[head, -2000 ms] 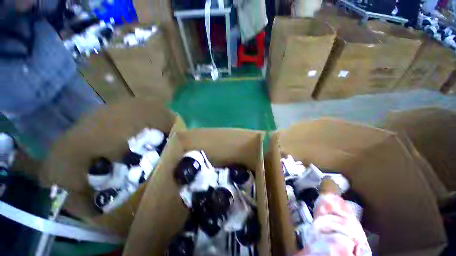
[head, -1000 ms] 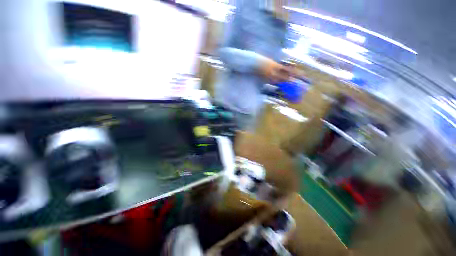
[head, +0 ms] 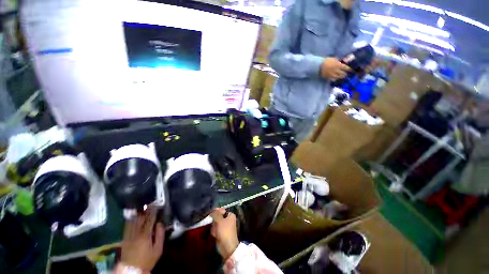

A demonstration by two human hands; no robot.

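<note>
Three white dome cameras with black balls stand in a row on the dark green bench mat: the left camera [head: 61, 190], the middle camera [head: 132, 182] and the right camera [head: 190, 193]. My left hand [head: 141, 241] is at the bench's front edge, its fingers up against the lower front of the middle camera, beside the right camera's base. Its fingertips are blurred, so its grip is unclear. My right hand [head: 225, 230] has bent fingers at the right front corner of the right camera's base, seeming to grip it.
A wide monitor [head: 91, 80] stands behind. A black device [head: 260, 134] with a white strip [head: 283, 166] is right of the mouse [head: 226, 165]. Open cartons [head: 343, 184] with cameras stand right of the bench. A person [head: 308, 59] holds a dark item beyond the bench.
The view has swung left from the cartons to the bench. The right camera now stands where the blurred earlier view showed mat. My hands have come into view at the bench edge.
</note>
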